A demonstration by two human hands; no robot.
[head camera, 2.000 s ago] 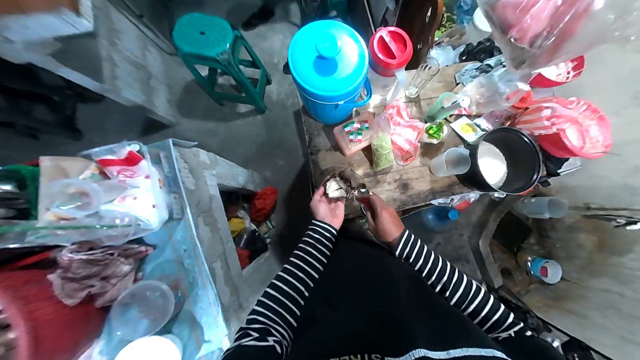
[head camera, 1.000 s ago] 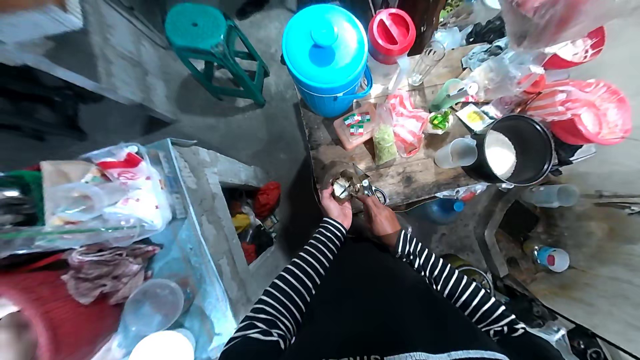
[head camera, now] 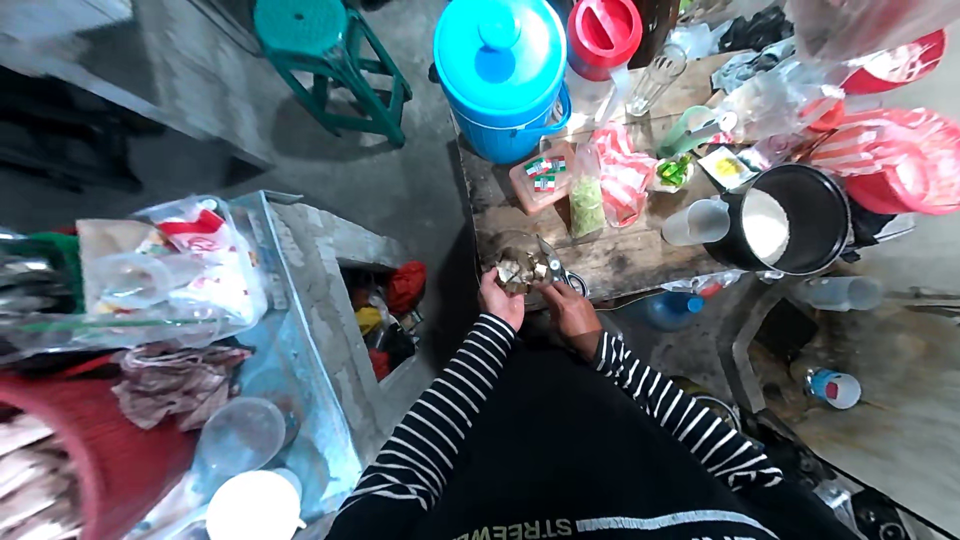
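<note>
At the near edge of the wooden table point(head camera: 637, 259), my left hand point(head camera: 502, 301) holds a clear plastic bag of pale, chunky pieces point(head camera: 516, 273); what the pieces are cannot be told. My right hand point(head camera: 572, 313) is against the bag's right side, its fingers closed on some of it. Beside those fingers lies a pair of scissors point(head camera: 574, 283), blades pointing away; whether the hand touches them is unclear. Beyond the bag are a bag of shredded green vegetable point(head camera: 586, 206), a pink-lidded box point(head camera: 541, 180) and a red-and-white striped plastic bag point(head camera: 624, 176).
A blue drinks cooler point(head camera: 499, 82) and a red-lidded pitcher point(head camera: 604, 34) stand at the back left. On the right are a clear plastic cup point(head camera: 697, 222) and a black pot point(head camera: 821, 217) with white contents. A green stool point(head camera: 330, 64) and a blue-covered counter point(head camera: 322, 390) lie leftward.
</note>
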